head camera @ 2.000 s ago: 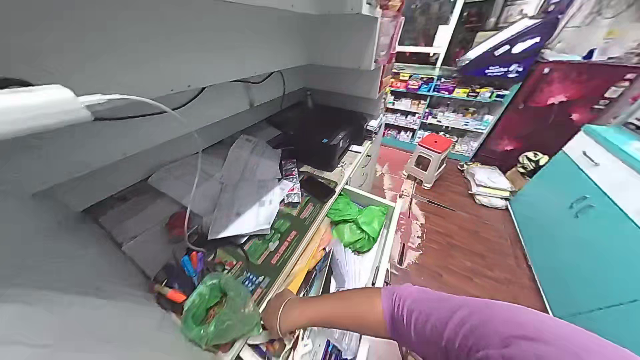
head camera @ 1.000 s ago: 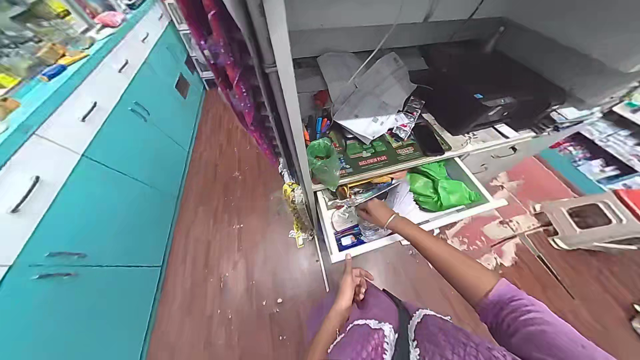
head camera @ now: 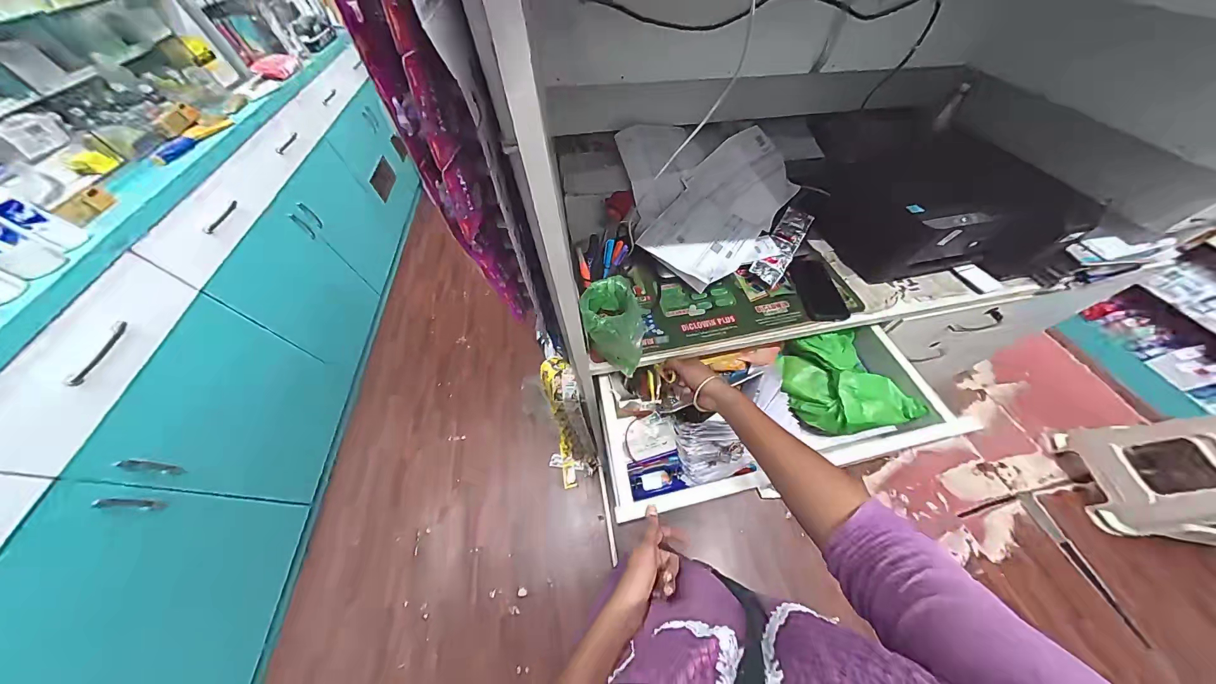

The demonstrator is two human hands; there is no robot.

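Observation:
My right hand (head camera: 692,380) reaches into the back left of an open white drawer (head camera: 817,458), its fingers at something yellow; whether it grips it I cannot tell. My left hand (head camera: 655,562) is in front of the drawer, fingers apart and holding nothing. A bright green plastic bag (head camera: 845,394) lies in the drawer's right part. Clear plastic packets (head camera: 712,448) and a blue box (head camera: 657,475) lie toward its front left. Above the drawer, on the shelf, are a light green plastic bag (head camera: 613,318), pens (head camera: 608,255), printed papers (head camera: 712,209) and a dark phone (head camera: 819,291).
A black printer (head camera: 950,204) stands on the shelf at right. Teal cabinets (head camera: 256,399) with white drawers run along the left. A patterned curtain (head camera: 446,142) hangs beside the shelf's upright. A beige plastic stool (head camera: 1140,475) lies at the right on the brown floor (head camera: 456,532).
The view has swung widely from two seconds ago. My left hand, not visible then, now shows in front of the drawer. My right hand has stayed in the drawer, moving toward its back since one second ago.

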